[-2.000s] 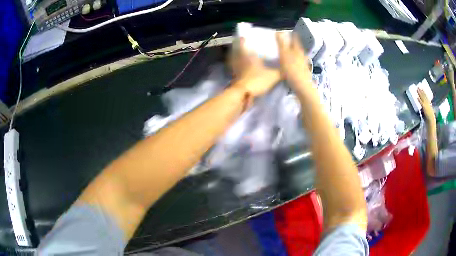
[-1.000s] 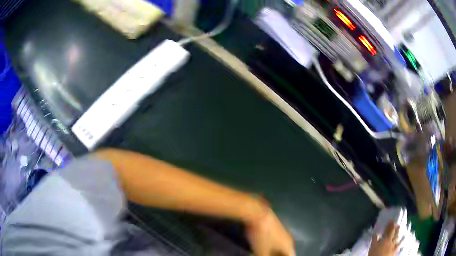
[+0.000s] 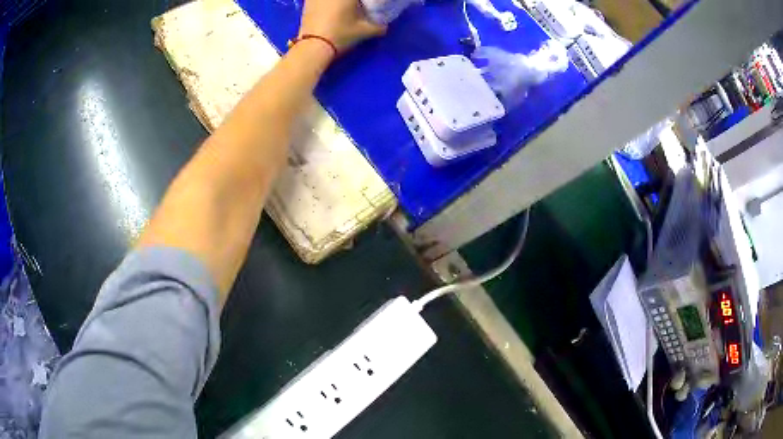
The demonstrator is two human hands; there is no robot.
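My left hand (image 3: 339, 21) is at the top edge, over a blue surface (image 3: 369, 116), its fingers partly cut off by the edge. It is closed on a whitish item (image 3: 391, 7), also cut off, whose type I cannot tell. Two white compact power strips (image 3: 455, 99) lie stacked on the blue surface, right of my hand, with a clear plastic bag (image 3: 524, 69) beside them. The long white power strip (image 3: 369, 369) lies on the dark green bench, its cord leading from its upper end. My right hand is out of view.
A worn yellowish pad (image 3: 322, 189) lies under my forearm, beside the blue surface. A grey metal bar (image 3: 592, 129) runs along the blue surface's right side. More white units (image 3: 584, 39) are at the top right. A meter with red digits (image 3: 687, 321) stands at the right.
The view has swung left to the pad and blue surface. My left hand has moved from low over the bench up to the blue surface. My right hand has left the view.
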